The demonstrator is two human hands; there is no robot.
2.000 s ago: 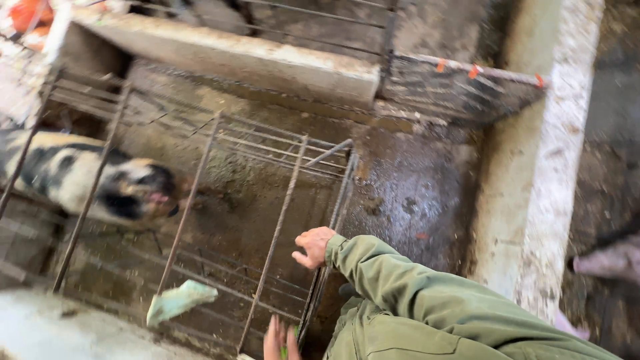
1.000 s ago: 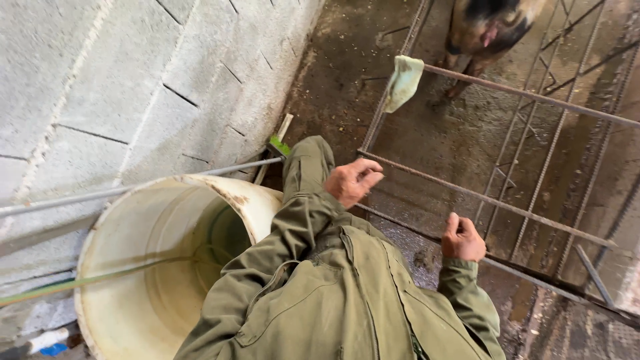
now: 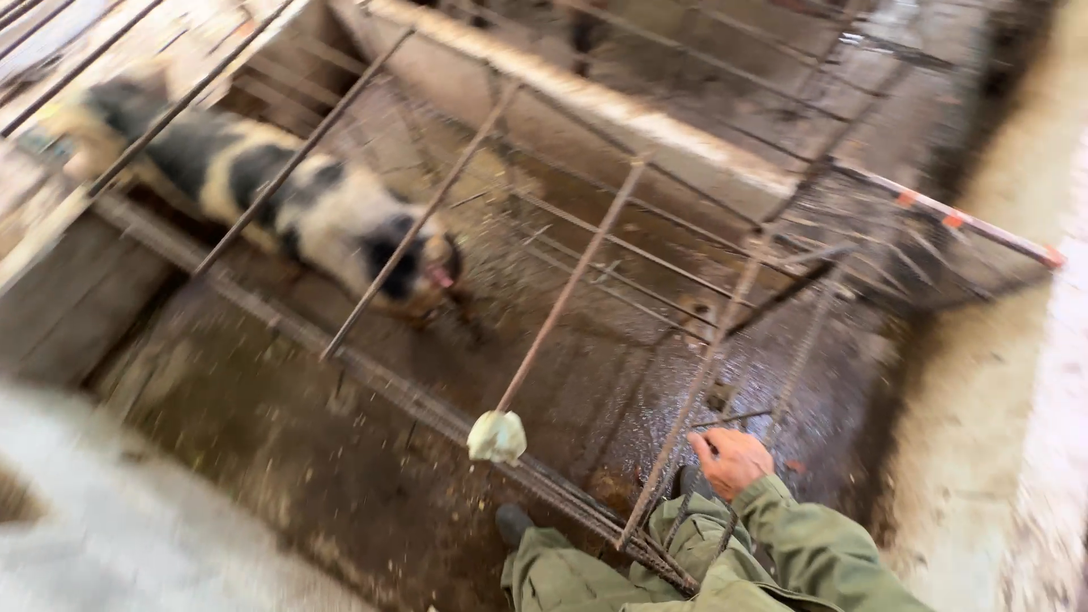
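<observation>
My right hand (image 3: 733, 463), in a green sleeve, is beside the end of a rusty rebar gate (image 3: 688, 408), its fingers curled; whether it grips a bar or only touches one I cannot tell. My left hand is out of view. A pale cloth (image 3: 497, 437) hangs at the lower end of one of the gate's bars. Behind the bars stands a black, white and tan pig (image 3: 314, 204), blurred, its rump towards the middle of the view.
A low concrete wall (image 3: 663, 140) runs behind the pen, with more bars above it. At the right is a pale wall ledge (image 3: 1020, 425); a barred panel with orange marks (image 3: 943, 212) reaches it. The floor (image 3: 255, 459) is wet and dirty. My boot (image 3: 514, 524) shows below.
The view has swung away from the block wall and the large pale barrel. My left hand, seen a second ago, has left the view. My right hand is now at the gate's end.
</observation>
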